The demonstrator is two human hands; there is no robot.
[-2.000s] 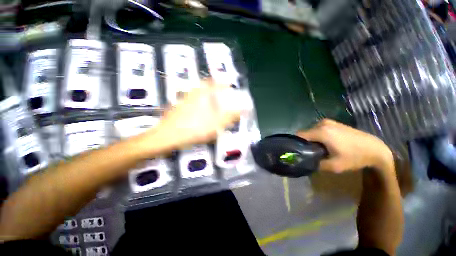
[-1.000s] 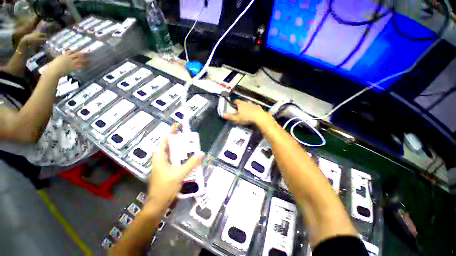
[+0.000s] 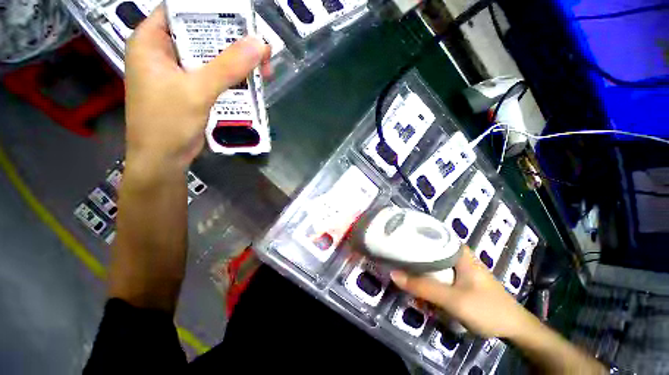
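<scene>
My left hand (image 3: pixel 172 91) holds a white electronic unit (image 3: pixel 209 33) at the upper left, its printed label up, with a red strip beside the black oval window. My right hand (image 3: pixel 473 293) grips a white barcode scanner (image 3: pixel 411 238) above a blister tray (image 3: pixel 304 275). A unit in the tray's upper-left pocket (image 3: pixel 345 194) has red light on it near the scanner head. More white units lie in the tray's pockets. A black cable hangs across the tray. A thin white USB cable (image 3: pixel 543 135) reaches a unit in the back row.
Another tray of units (image 3: pixel 275 84) lies at the top left. A blue monitor (image 3: pixel 623 44) stands at the upper right. A dark handheld tool (image 3: pixel 546 267) lies right of the tray. Red stool parts (image 3: pixel 62 95) show below at left.
My right hand has left the back of the bench and now grips the white scanner over the tray. My left hand still holds a unit. The view has turned.
</scene>
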